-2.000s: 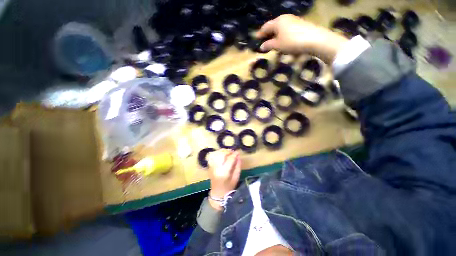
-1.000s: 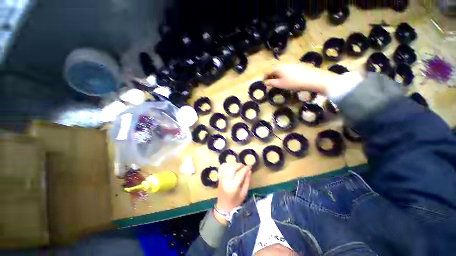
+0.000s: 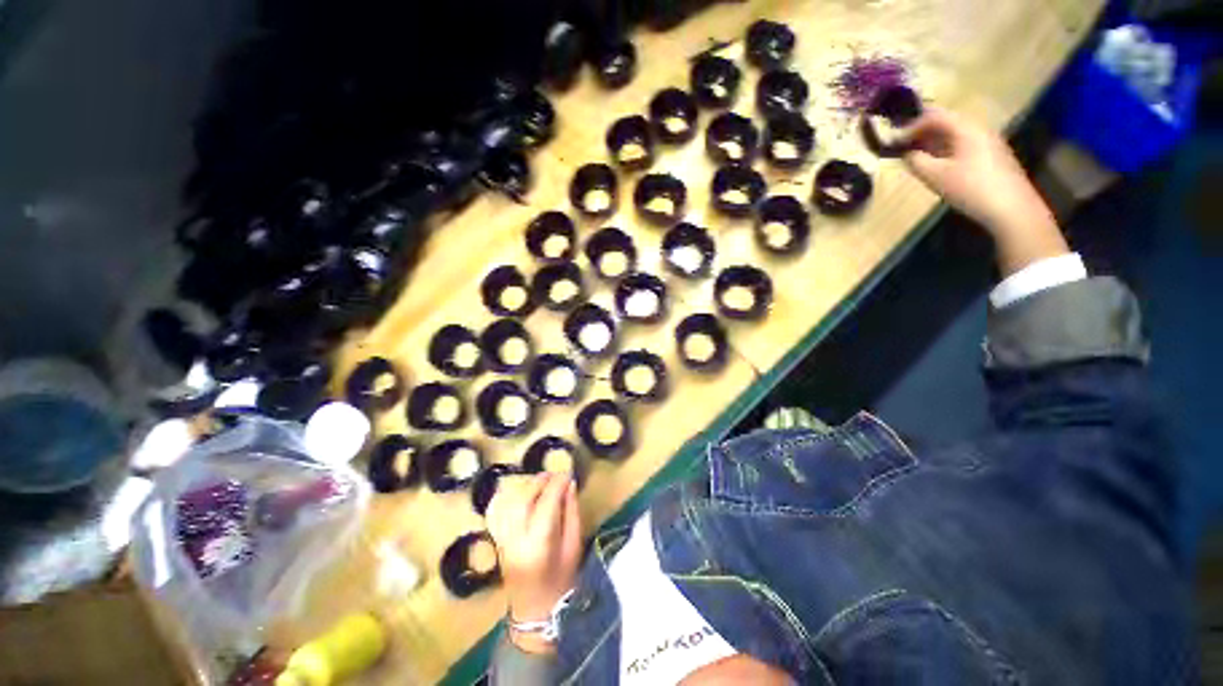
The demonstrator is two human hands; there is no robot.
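Glossy black cups (image 3: 640, 298) with pale centres stand open side up in rough rows. My left hand (image 3: 537, 536) is over the near end of the rows, fingertips pinched together beside a cup; whether they hold a small piece cannot be seen. My right hand (image 3: 972, 168) is at the far right, its fingers on the rim of a tilted black cup (image 3: 891, 118), next to a loose pile of purple bits (image 3: 872, 81). Part of this cup is hidden by the fingers.
A heap of black cups (image 3: 315, 241) lies behind the rows. A clear bag (image 3: 255, 523), white round caps (image 3: 335, 432) and a yellow bottle (image 3: 335, 651) lie at lower left. A green edge (image 3: 805, 351) borders the bench. A blue bin (image 3: 1133, 101) is at upper right.
The view has turned and shifted to the right. My right hand has moved from the middle cups to the cup by the purple pile. My left hand stays near the front cups, fingers pinched.
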